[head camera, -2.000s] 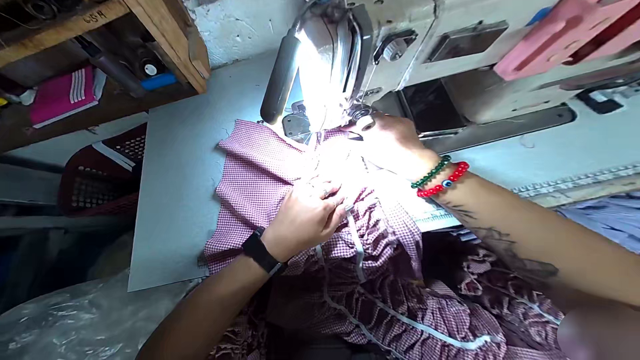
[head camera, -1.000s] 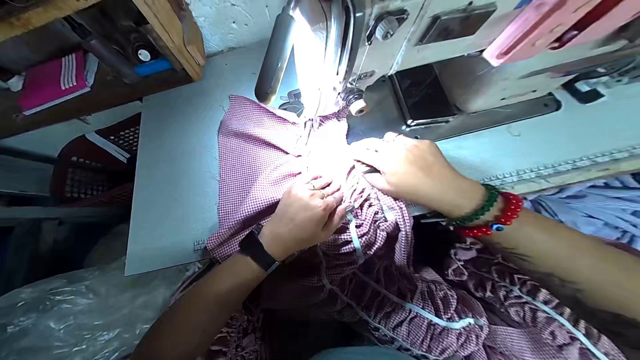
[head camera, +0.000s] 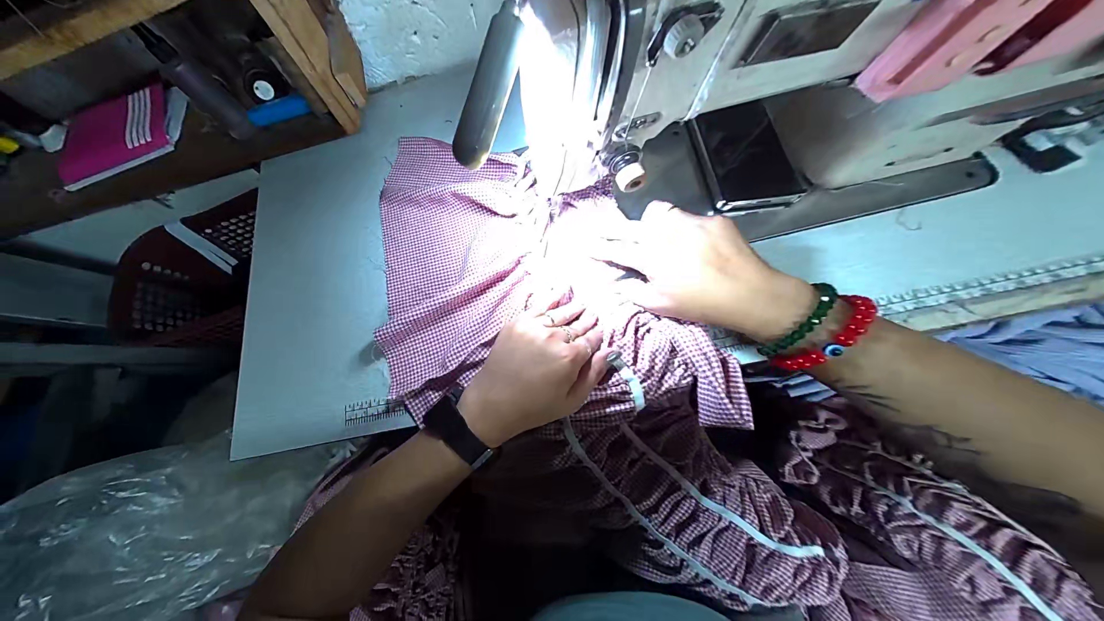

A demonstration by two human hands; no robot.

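Observation:
Pink-and-white checked fabric lies under the needle area of an industrial sewing machine, where bright light washes out detail. My left hand, with a dark band at the wrist, presses on the gathered cloth below the needle; its fingertips touch the gathers. To the right, my right hand rests with bent fingers on the cloth beside the presser area; glare hides whether it pinches any. A pale elastic strip shows next to my left hand. More gathered fabric with pale strips hangs toward my lap.
A dark phone lies on the machine bed. Wooden shelving at upper left holds a pink notebook. A dark red perforated basket stands left of the table. Clear plastic lies lower left, bluish cloth at right.
My right hand has moved from close beside the needle area down toward me, onto the gathered cloth. My left hand stays on the fabric.

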